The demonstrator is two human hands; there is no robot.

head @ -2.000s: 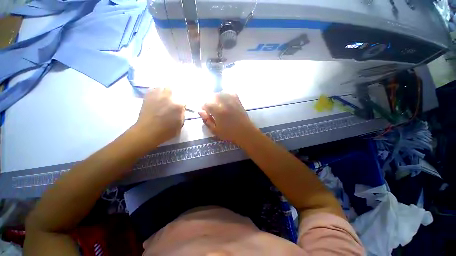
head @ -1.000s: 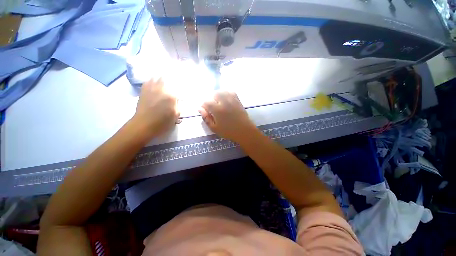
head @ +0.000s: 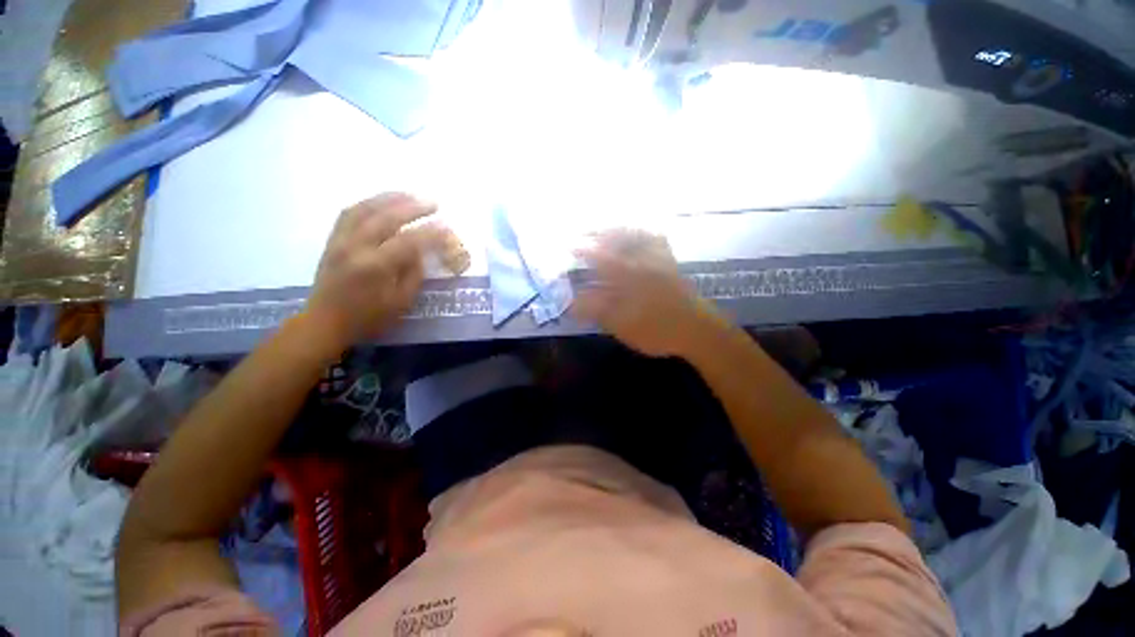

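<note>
A light blue strip with pointed ends (head: 513, 276) lies on the white machine table (head: 249, 237), its ends over the front edge. Its far part is lost in lamp glare. My right hand (head: 632, 289) is beside the strip's right side, fingers bent; whether it grips the strip is unclear. My left hand (head: 386, 259) is left of the strip, apart from it, palm down with fingers curved; nothing clear shows in it. The sewing machine head (head: 859, 50) is at the upper right. The presser foot and needle are hidden by glare.
Cut light blue pieces (head: 249, 62) lie at the upper left, beside a shiny brown board (head: 75, 187). A ruler strip (head: 797, 276) runs along the front edge. A red basket (head: 321, 535) and white fabric (head: 62, 460) are below left. Pale offcuts (head: 1033, 548) and a yellow item (head: 915, 220) are at right.
The view has shifted left, so the table and machine appear further right. The hands have moved apart and towards the front edge, and the light blue strip now shows between them.
</note>
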